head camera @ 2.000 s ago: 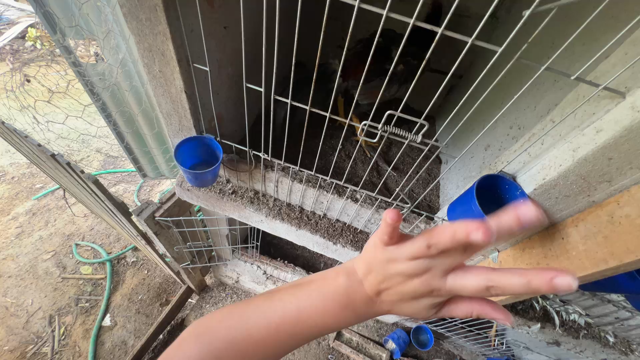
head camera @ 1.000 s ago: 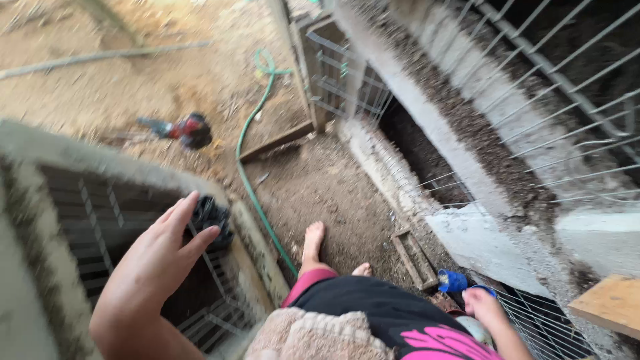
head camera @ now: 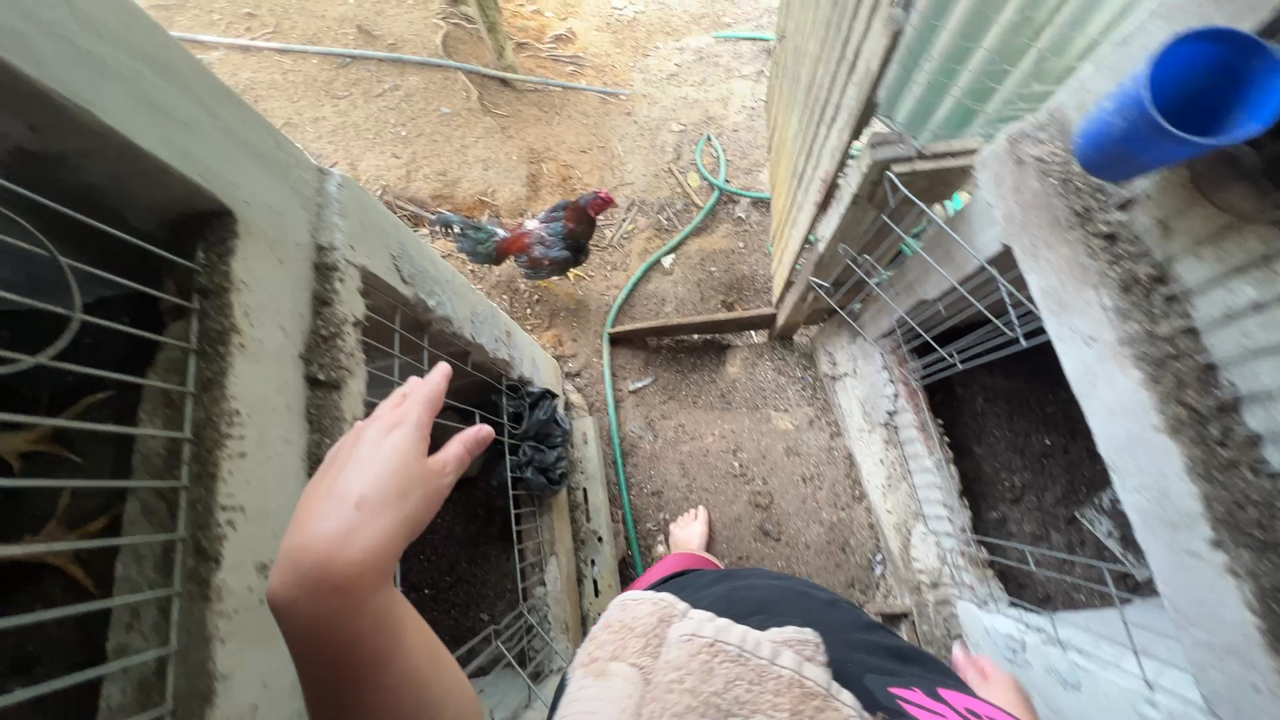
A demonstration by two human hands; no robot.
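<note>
My left hand [head camera: 375,470] is raised at the left with fingers together and thumb apart, holding nothing. It appears in front of a concrete pen's wire grille [head camera: 450,350]; whether it touches is unclear. Just right of it, a crumpled black plastic bag [head camera: 537,438] is on the grille. My right hand [head camera: 990,682] shows only in part at the lower right, beside my dark shorts, its fingers not clear. A rooster [head camera: 545,238] with red and dark feathers stands on the dirt ahead. A green garden hose [head camera: 616,400] runs along the ground to the left of my bare foot [head camera: 689,530].
A wooden board [head camera: 692,325] crosses the path at ground level. Beside it stands a wooden gate [head camera: 825,130]. On the right, a wire door [head camera: 935,290] hangs at a concrete pen, and a blue cup [head camera: 1180,100] is above. Bird feet [head camera: 55,540] show behind the left grille [head camera: 95,425].
The view has swung from the right-hand cage toward the path. Since one second ago, the rooster has turned from facing roughly toward me to facing right. My left hand stays raised near the left pen.
</note>
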